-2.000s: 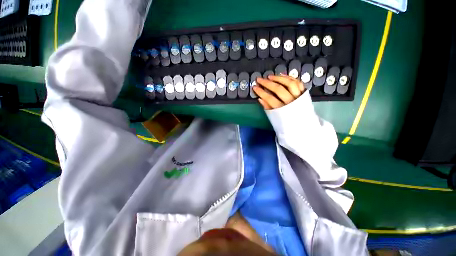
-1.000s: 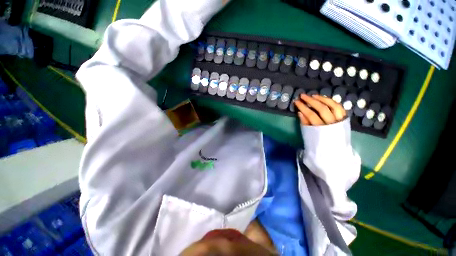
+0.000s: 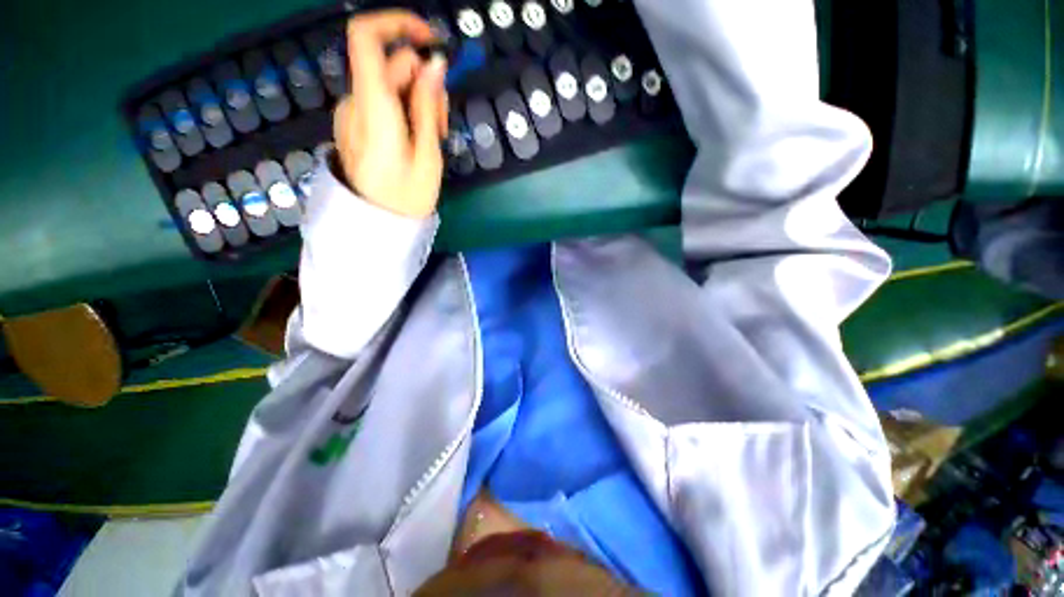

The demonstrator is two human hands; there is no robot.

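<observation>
The black tray (image 3: 247, 154) lies tilted across the green bench with two rows of dark oval housings bearing round discs. Units on its left side show blue strips, such as one housing (image 3: 239, 99). Right-side discs are pale, several with dark centres. My left hand (image 3: 391, 123) is over the middle of the tray, fingers closed on a small dark piece (image 3: 418, 48), perhaps a housing. A blue strip (image 3: 467, 61) shows beside the fingertips. The hand hides some units. My right arm reaches past the tray's right end, and its hand is beyond the top edge.
A large black case (image 3: 904, 105) stands on the bench to the right. Brown flaps or pieces (image 3: 64, 352) lie at the near left edge. A yellow line (image 3: 193, 383) crosses below them. A cardboard piece (image 3: 916, 449) and blurred items are at lower right.
The view has swung right, so the tray sits further left. My left hand has come into view over it with a dark piece. My right hand has left the tray and the picture.
</observation>
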